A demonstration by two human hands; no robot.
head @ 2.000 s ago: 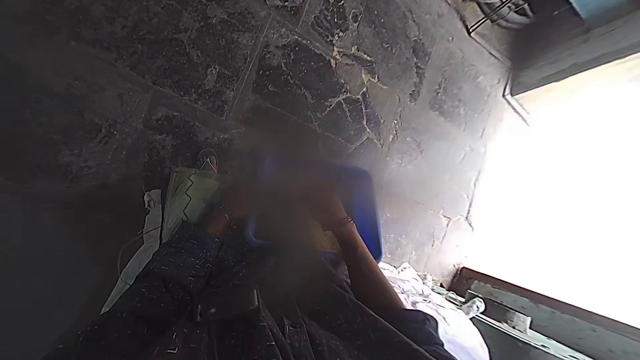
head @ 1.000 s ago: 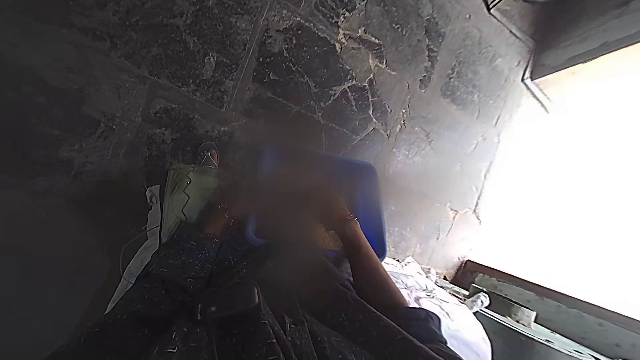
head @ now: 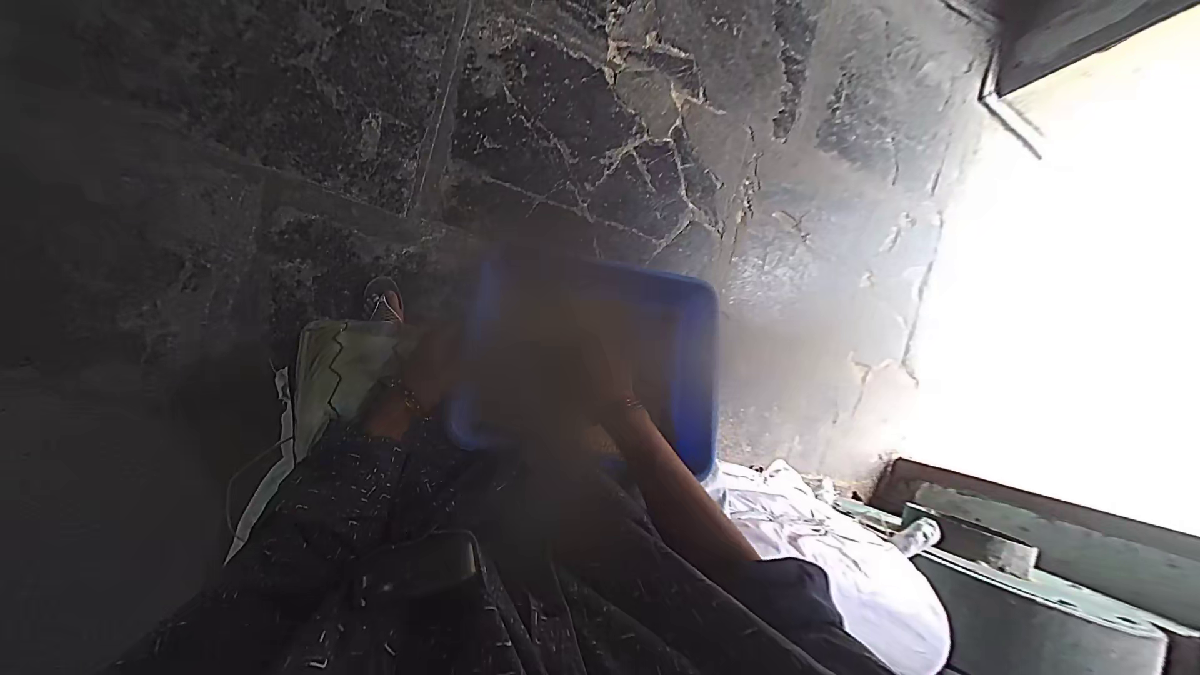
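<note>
A blue plastic tub (head: 698,375) stands in front of me, its middle hidden by a dark blur. My right hand (head: 605,370) reaches over the near side of the tub; its fingers are lost in the blur. To the tub's left, my left hand (head: 431,361) is near the rim and beside a pale green cloth or sack (head: 347,366); whether it touches the tub I cannot tell. A little yellowish material (head: 597,439) shows low in the tub, too blurred to name.
Cracked stone slabs (head: 581,141) make up the floor. A foot in a sandal (head: 382,298) shows beyond the green cloth. At the right lie a full white sack (head: 844,572) and a greenish ledge or box (head: 1041,600). Bright light fills the right side.
The view has shifted slightly, and the dark object at the top right shows less than before. Both hands remain around the tub; no clear change in what they hold.
</note>
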